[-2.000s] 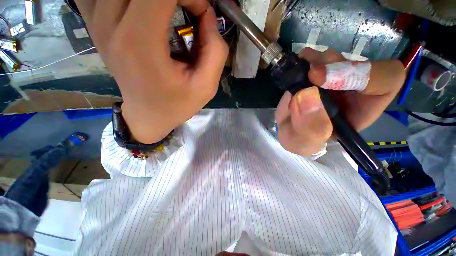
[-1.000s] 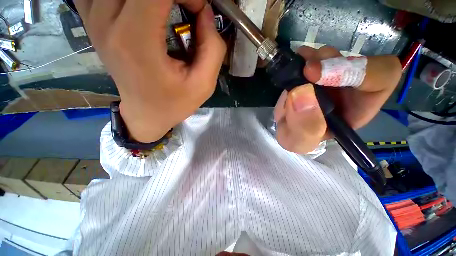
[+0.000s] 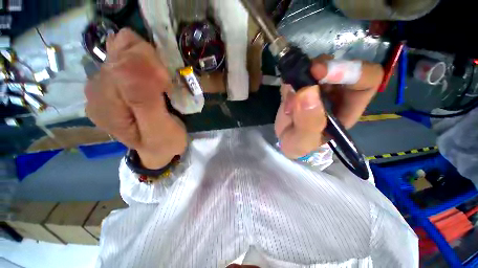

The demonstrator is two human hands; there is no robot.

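Observation:
My left hand is blurred, its fingers bunched beside a dark round housing at the upper left; whether it holds anything cannot be told. My right hand holds the black soldering iron, its metal barrel pointing up and left out of the picture, the tip cut off. Another round housing with red wires sits in the fixture between two white padded strips. A small battery cell with a yellow end lies at the left strip, below that housing.
Several loose battery cells lie at the far left. Red and blue pens and a tape roll are at the right. A blue rack with red items stands below right. The bench's front edge crosses the middle.
My left hand has moved left, away from the fixture, uncovering the housing and cell. My right hand still holds the iron, slightly further left in view. The camera view has shifted.

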